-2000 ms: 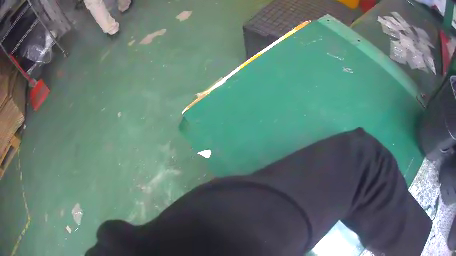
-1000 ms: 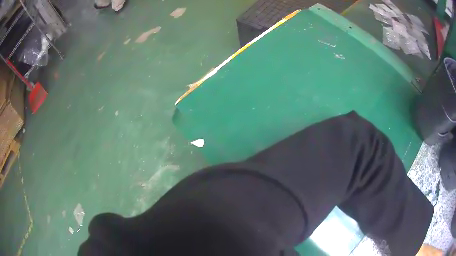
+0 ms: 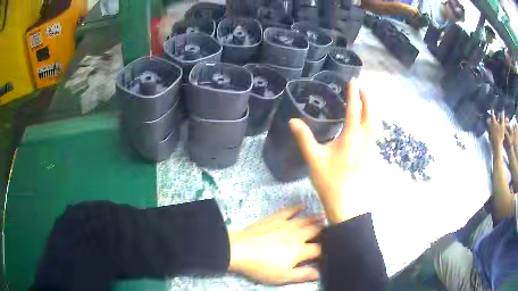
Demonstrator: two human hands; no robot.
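Dark grey plastic housings stand in stacks; the front stack (image 3: pixel 315 102) has an open top with a ribbed hub inside. My right hand (image 3: pixel 335 156) is raised at this stack, thumb over its near side and fingers by its right rim, spread apart. Contact is unclear. My left hand (image 3: pixel 278 247) lies low on the bubble wrap (image 3: pixel 199 196), fingers spread, with nothing visible in it. Its fingertips are partly hidden by my right sleeve. More stacked housings (image 3: pixel 218 108) stand to the left and behind.
A heap of tiny dark parts (image 3: pixel 404 150) lies right of my right hand. A green surface (image 3: pixel 79 170) is at the left, with a green post (image 3: pixel 134 28) behind. Yellow-orange containers (image 3: pixel 51 42) are far left. Other people's hands (image 3: pixel 500 133) show at the right edge.
The view has swung from the green floor and panel to the table with the housings. Both my hands, not seen before, are now in view.
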